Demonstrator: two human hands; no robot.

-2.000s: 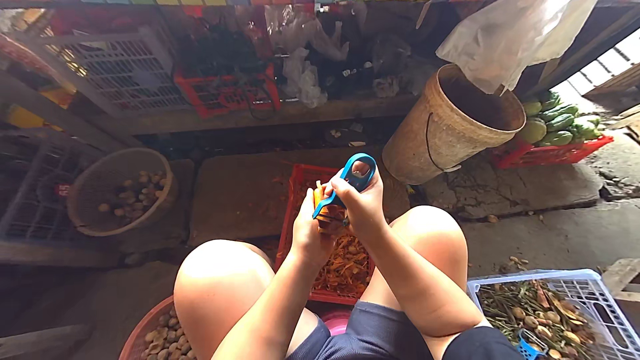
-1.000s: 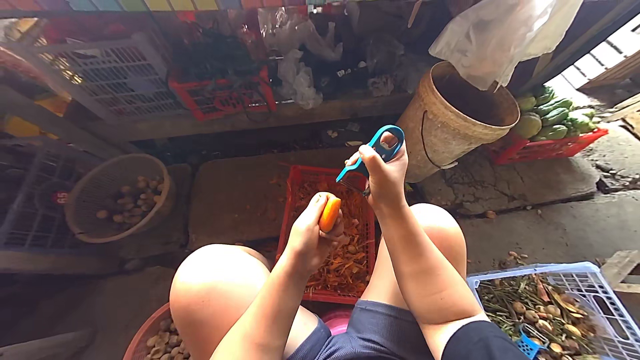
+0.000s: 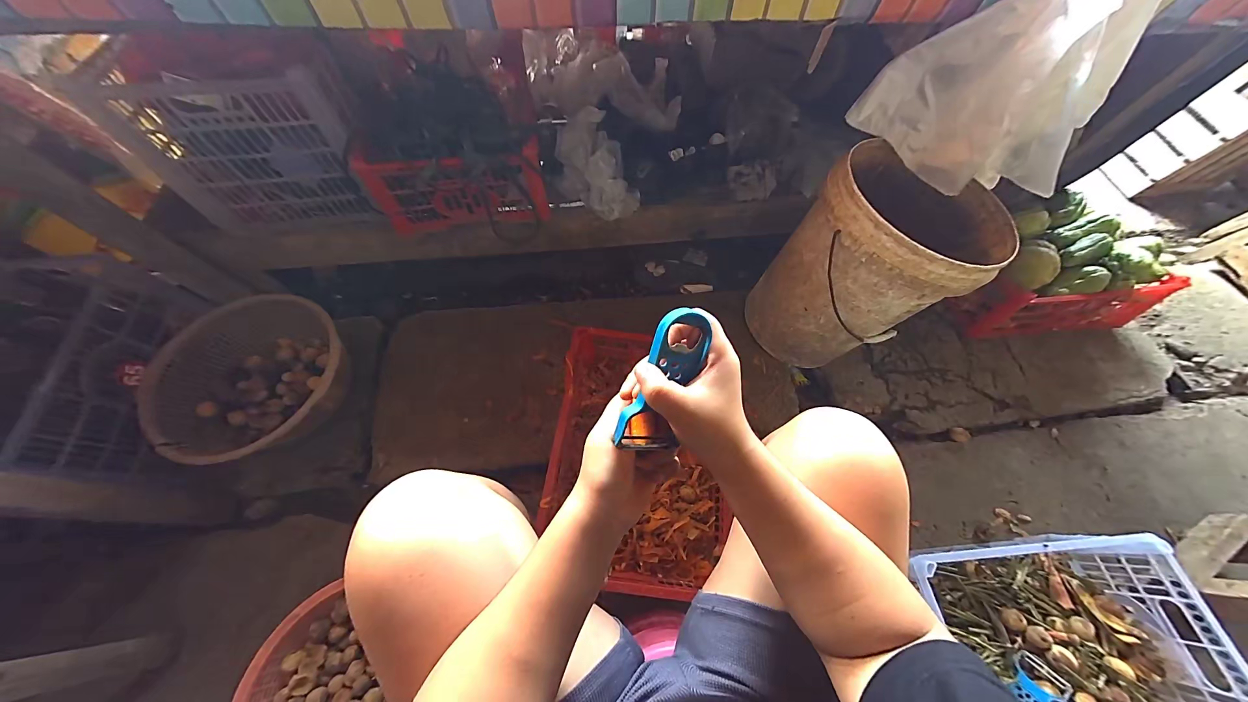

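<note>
My right hand (image 3: 694,395) grips a blue peeler (image 3: 681,353) with a looped handle, its blade end pointing down and to the left. The blade lies against an orange piece of produce, possibly a carrot (image 3: 642,426), which my left hand (image 3: 619,463) holds from below. Most of the piece is hidden by the peeler and my fingers. Both hands are close together over a red plastic crate (image 3: 556,458) between my knees. Orange peelings (image 3: 673,531) lie inside that crate.
Baskets of round produce stand left (image 3: 161,429) and lower left (image 3: 263,648). A white crate (image 3: 1160,551) with scraps is lower right. Beyond are a dirty bucket (image 3: 829,283), a red crate (image 3: 1082,310) of green vegetables and a low shelf (image 3: 409,234).
One second ago my hands were apart, with the peeler off the orange piece. Now they are together again and the peeler is on it.
</note>
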